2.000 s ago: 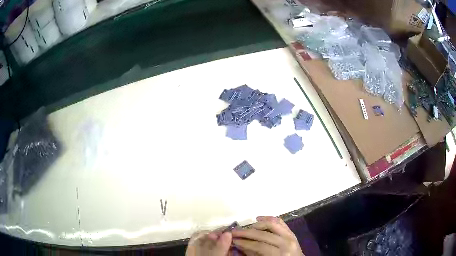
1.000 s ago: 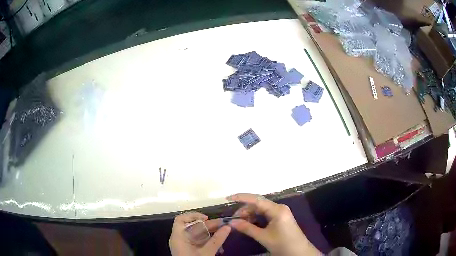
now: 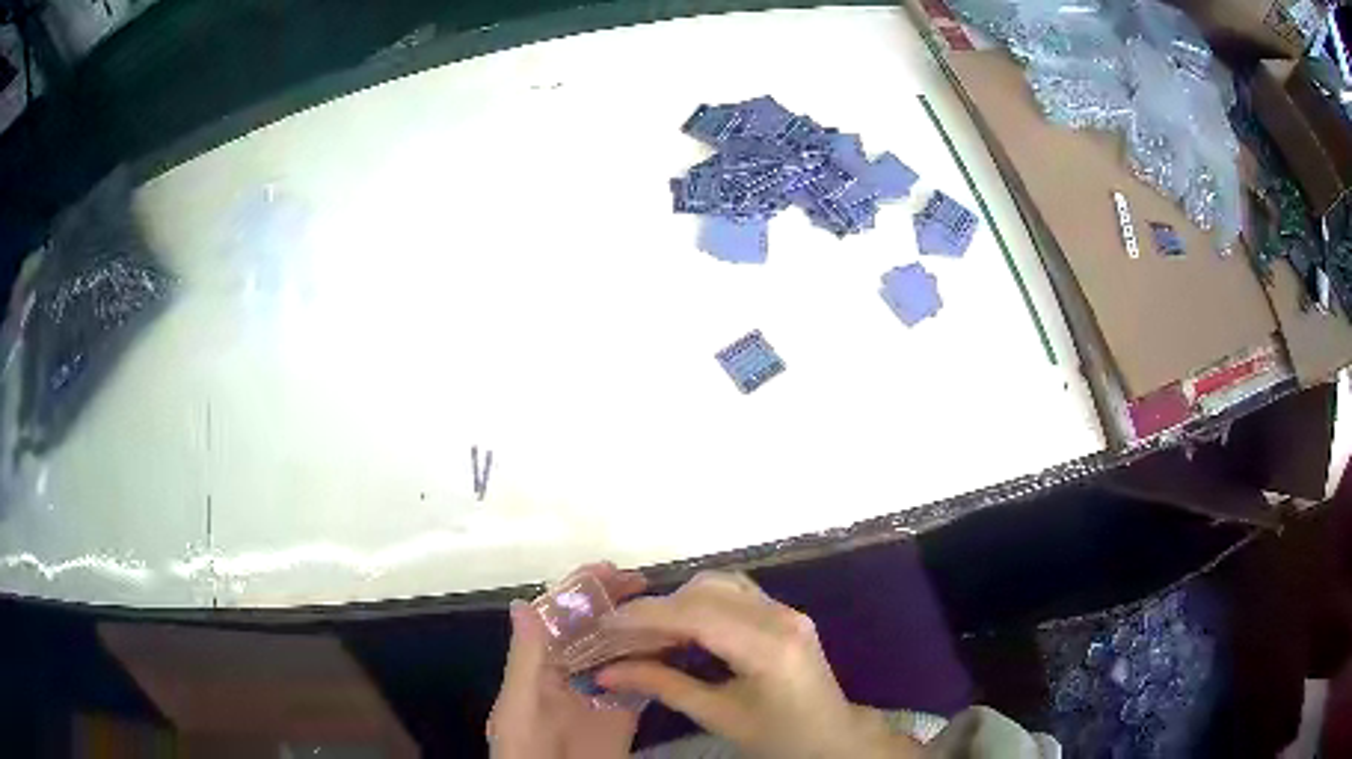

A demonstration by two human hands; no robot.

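Observation:
A small clear plastic case (image 3: 575,611) is held in my left hand (image 3: 537,709), below the bench's front edge. My right hand (image 3: 741,653) reaches over to it, with its fingertips on a small blue-purple board (image 3: 590,684) at the lower side of the case. Whether the board is inside the case cannot be told. On the bench lie a pile of blue-purple boards (image 3: 771,166), a patterned single board (image 3: 750,360) and two thin dark sticks in a narrow V (image 3: 481,473).
A green strip (image 3: 986,223) lies right of the pile. Cardboard (image 3: 1112,304) at the right bears silvery bags (image 3: 1142,104), a white strip (image 3: 1125,226) and a small board (image 3: 1167,239). A bag of dark parts (image 3: 97,319) lies far left. A shiny heap (image 3: 1134,675) is below the bench.
The view has tilted down, so the bench sits higher in the picture. My hands have moved from the bench edge to just below it. The clear case now shows in my left hand.

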